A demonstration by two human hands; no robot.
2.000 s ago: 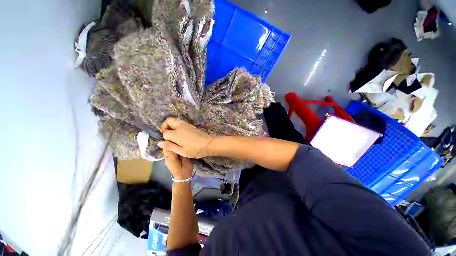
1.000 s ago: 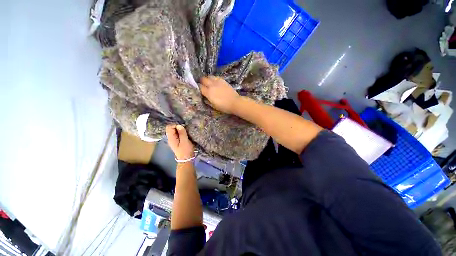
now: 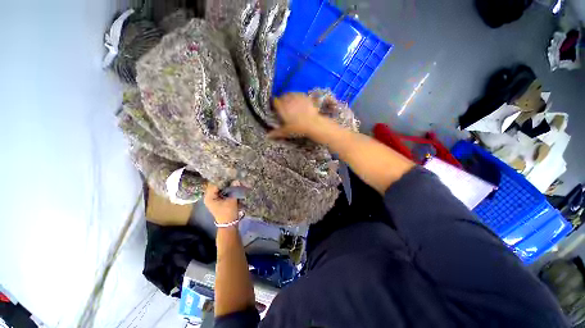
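A thick heap of speckled grey-brown tweed-like cut pieces [image 3: 186, 96] lies in front of me, its folds showing white edges. A white band [image 3: 174, 186] shows at its lower left. My left hand [image 3: 220, 204], with a pale bracelet at the wrist, is closed on the heap's near edge. A small dark grey thing [image 3: 236, 191] shows beside its fingers; I cannot tell what it is. My right hand [image 3: 296, 116] is on the heap's right part, blurred, with thumb and fingers apart around a fold. Its grip is unclear.
A blue crate [image 3: 321, 48] stands beyond the heap. A red stool [image 3: 398, 139] with a pale cushion [image 3: 458, 181] and another blue crate [image 3: 535, 218] are at the right. Fabric scraps [image 3: 526, 138] lie on the floor. A white table [image 3: 58, 128] fills the left side.
My hands were together at the heap's near edge, then my right hand moved away to the right across it. Its thumb and fingers are now spread wider. My left hand stays at the near edge.
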